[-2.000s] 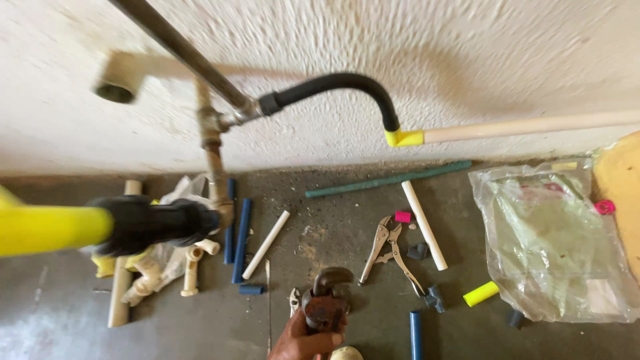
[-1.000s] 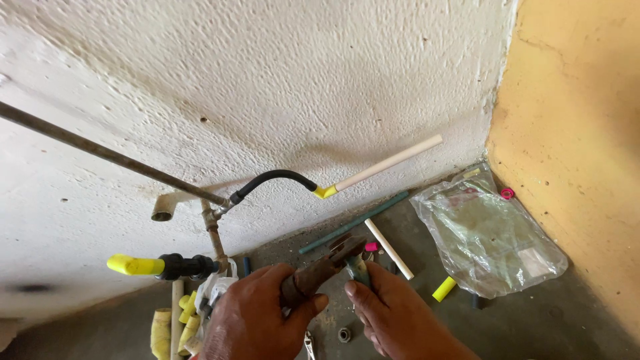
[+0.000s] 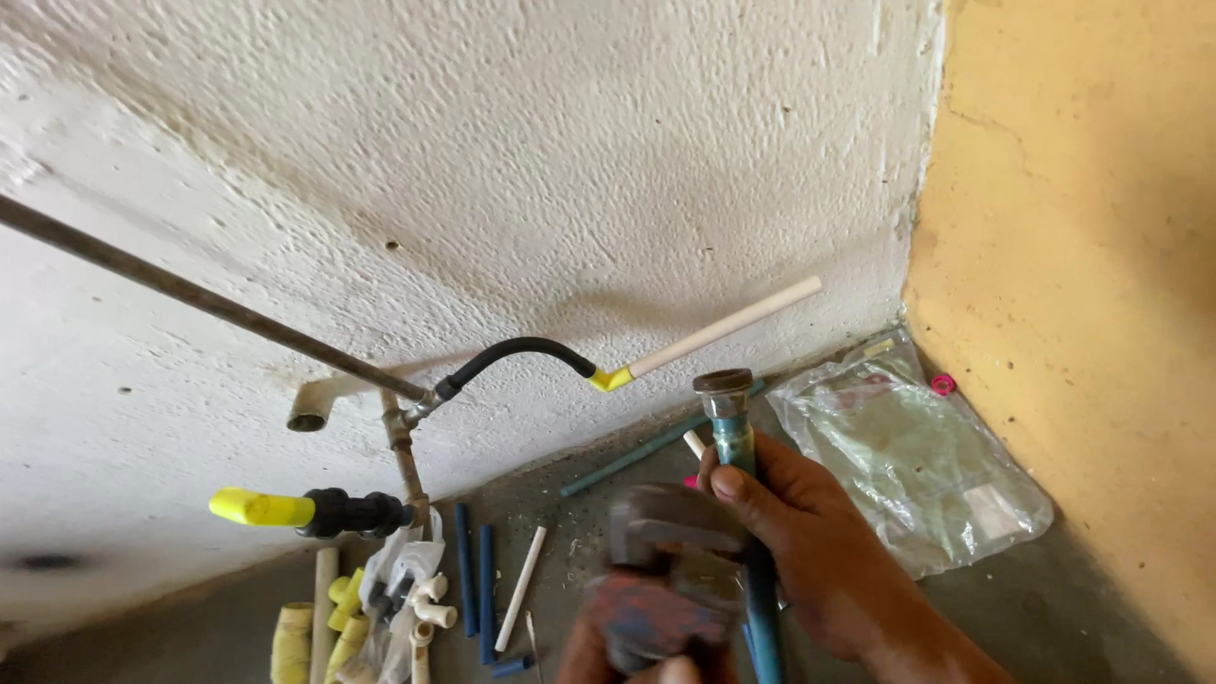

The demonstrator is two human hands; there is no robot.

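My left hand [image 3: 622, 655], at the bottom centre, grips a worn red and dark metal pipe wrench [image 3: 665, 579], blurred, its jaws upward. My right hand [image 3: 798, 532] is closed around a blue-green pipe [image 3: 735, 451] held upright, with a brown-rimmed metal fitting [image 3: 724, 394] at its top. The wrench is left of the pipe; whether they touch I cannot tell. Behind them a black hose [image 3: 518, 347] curves from a metal pipe joint [image 3: 399, 432] to a yellow elbow [image 3: 610, 379], from which a cream pipe [image 3: 727, 326] extends.
A black valve [image 3: 351, 513] with a yellow end hangs by the wall. Blue pipe pieces [image 3: 486, 594], a white pipe [image 3: 521, 589], cream fittings [image 3: 432, 603] and a green pipe [image 3: 636, 456] lie on the floor. A clear plastic bag [image 3: 912, 465] lies near the yellow wall.
The blue-green pipe with its fitting now stands upright in my right hand. My left hand with the wrench has moved lower. Two seconds ago, only one hand showed, holding a tool.
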